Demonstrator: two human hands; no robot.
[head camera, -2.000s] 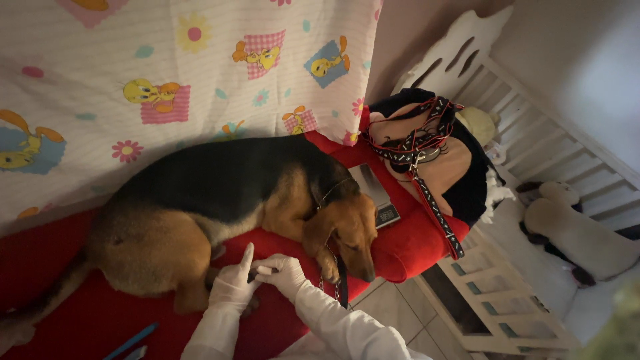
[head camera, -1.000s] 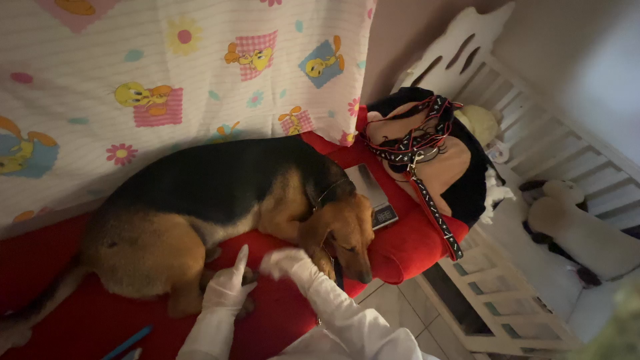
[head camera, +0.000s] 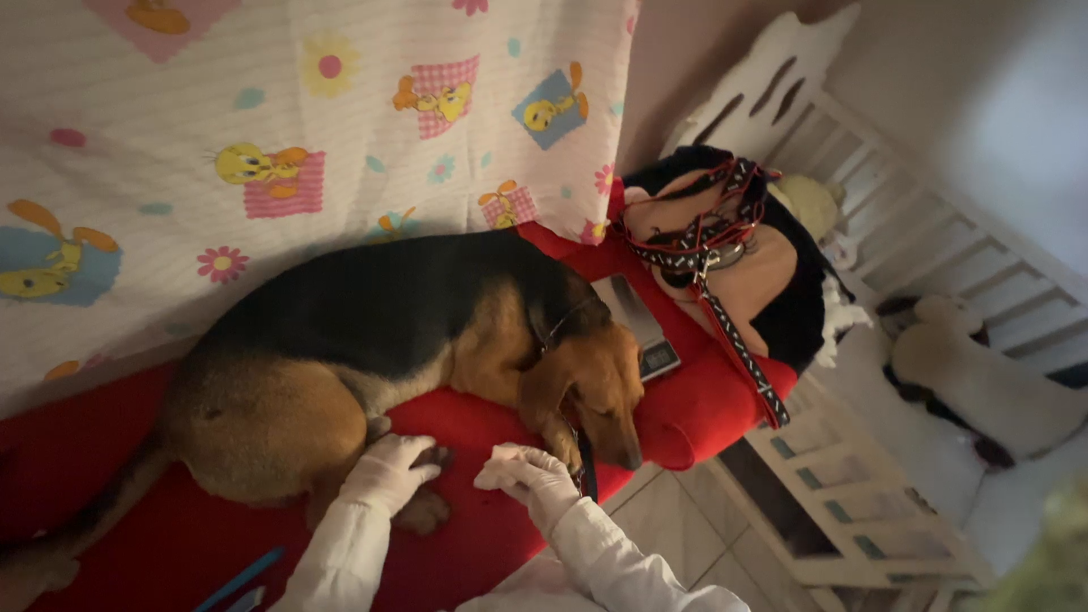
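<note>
A black and tan dog lies curled on its side on a red cover. My left hand, in a white glove, is closed around one of its hind paws, whose dark toes show past the fingers. Beside the dog's front paw, my gloved right hand pinches a small pale wad, perhaps cotton or gauze. A dark strap with a chain hangs below the dog's muzzle.
A blue stick-like tool lies at the lower left. Behind the dog's head are a flat box and a bone-patterned leash. A patterned curtain-like cloth hangs behind. A white crib with plush toys stands right, beside the tiled floor.
Two seconds ago my hands were close together near the hind paws. My right hand has since moved apart to the right, and the pale wad now shows in its fingers.
</note>
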